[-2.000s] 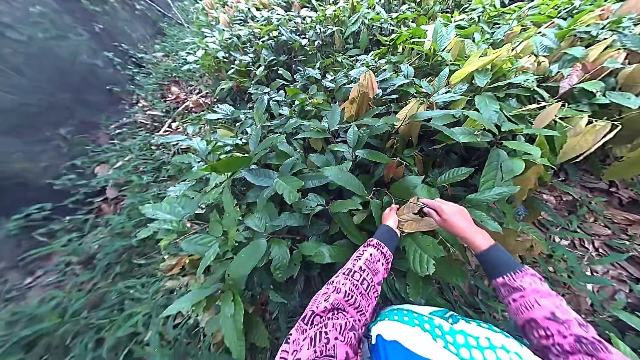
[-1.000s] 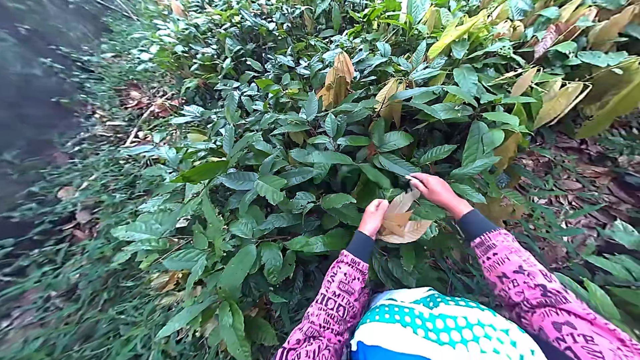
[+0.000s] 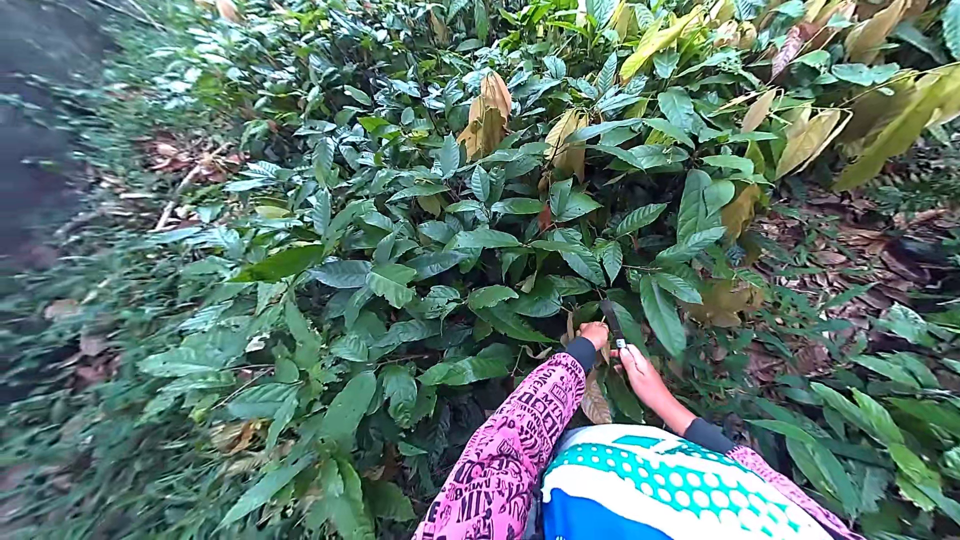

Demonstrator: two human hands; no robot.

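Observation:
In the head view, my left hand (image 3: 595, 334) is closed on a thin plant stem low in the leafy shrub (image 3: 465, 247), just right of the middle. Beside it my right hand (image 3: 637, 369) grips a knife (image 3: 613, 322), whose dark blade points up and away among the green leaves. The blade is close to my left hand; whether it touches the stem cannot be told. A dry brown leaf (image 3: 596, 401) hangs below my hands. Leaves partly hide the fingers of my left hand.
Dry yellow-brown leaves (image 3: 487, 112) hang in the shrub ahead. Large yellowish leaves (image 3: 900, 127) reach in at upper right. Leaf litter (image 3: 832, 262) covers ground at the right, and a fallen branch (image 3: 184, 187) lies at upper left. Low green plants grow on both sides.
A second ago both hands were at a dry brown leaf in front of me; now they are lower in the shrub, the left on a stem. The knife blade now shows plainly in my right hand.

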